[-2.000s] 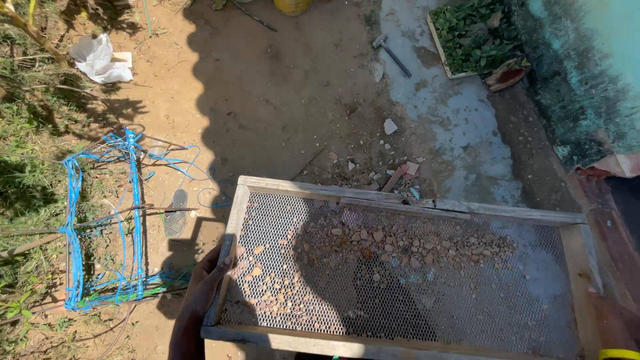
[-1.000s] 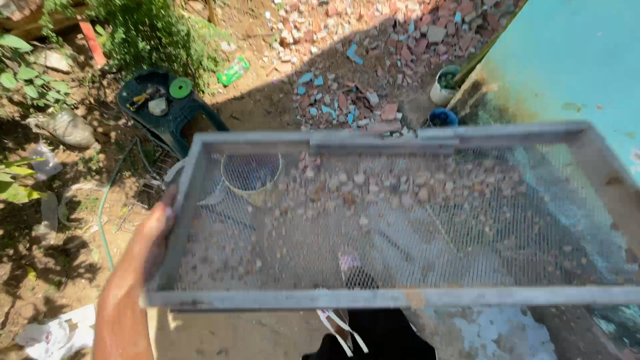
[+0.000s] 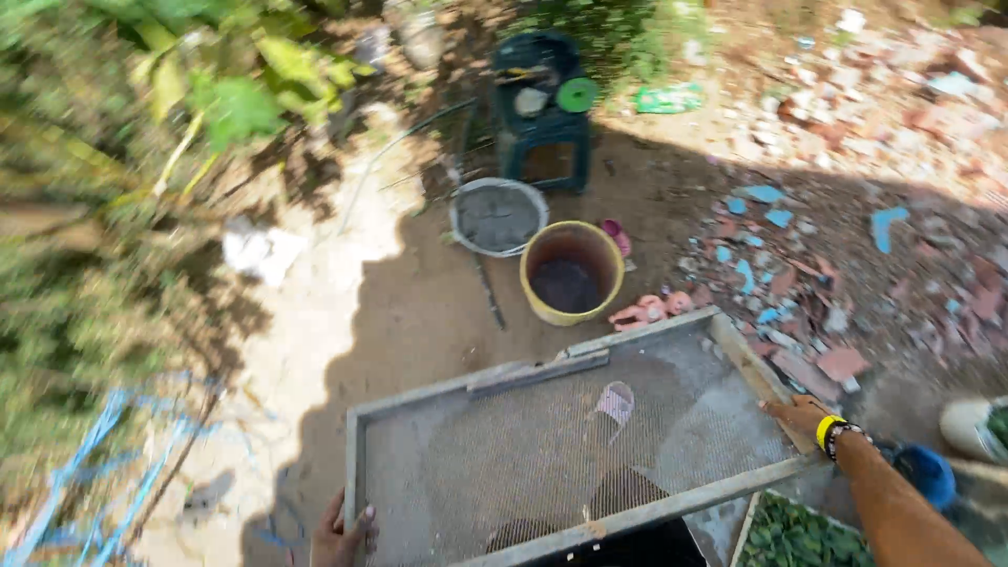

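A wood-framed wire mesh sieve [image 3: 504, 449] is held tilted over the ground, its mesh bare of the gravel seen before. My left hand [image 3: 343, 531] grips the left side of the frame near its lower corner. At the right end, my right hand [image 3: 799, 421], with a yellow band and a beaded bracelet on the wrist, is closed on the frame. Through the mesh a foot in a sandal [image 3: 616, 403] shows. Beyond the frame stands a yellow-rimmed bucket [image 3: 571, 311], beside a round basin [image 3: 498, 216] of grey material.
A dark green plastic stool [image 3: 543, 130] stands behind the basin. A pink doll [image 3: 650, 310] lies by the bucket. Broken rubble [image 3: 835, 299] spreads at right, with a blue bucket [image 3: 925, 475] and a box of green leaves [image 3: 799, 535] nearer. Blue strapping [image 3: 102, 465] lies at left.
The gravel on the mesh in both earlier frames is gone. The sieve is now tilted, with its right end farther up in the view. The view has swung round.
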